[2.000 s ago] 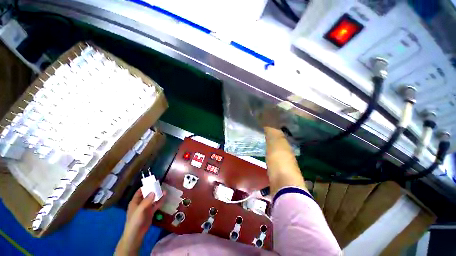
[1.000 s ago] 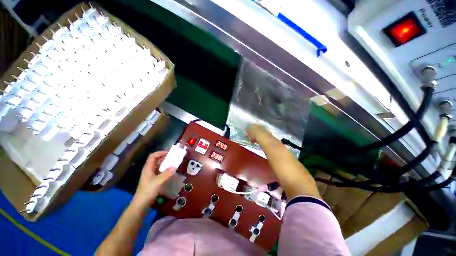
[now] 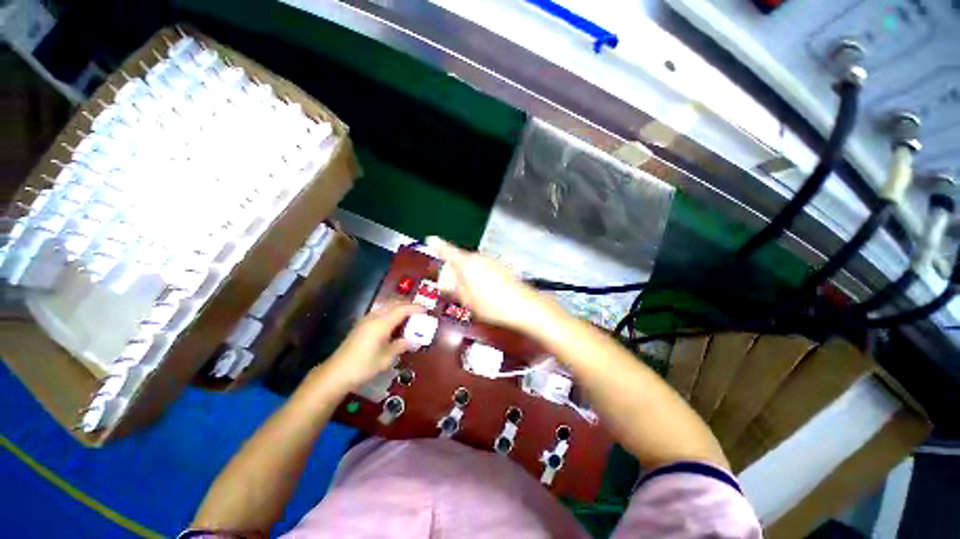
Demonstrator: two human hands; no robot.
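The dark-red test fixture (image 3: 432,395) lies in front of me with red digits, white sockets and a row of round clamps. My left hand (image 3: 374,345) holds a white charger (image 3: 419,332) at the fixture's left socket. My right hand (image 3: 463,279) is over the fixture's upper left corner, its fingers near a small white piece; whether it grips it is unclear. Two white units with cable ends (image 3: 486,360) sit at the other sockets. The socket under the charger is hidden.
A carton of white chargers (image 3: 339,174) is tilted at left. A shiny silver sheet or bag (image 3: 590,200) lies behind the fixture. Black cables (image 3: 805,195) hang from the tester (image 3: 905,63) at upper right. Brown cartons (image 3: 774,390) stand at right. A metal-edged shelf (image 3: 495,90) crosses above.
My left hand has brought the charger right and down onto the left socket. My right hand has moved left from the silver sheet to the fixture's upper left corner.
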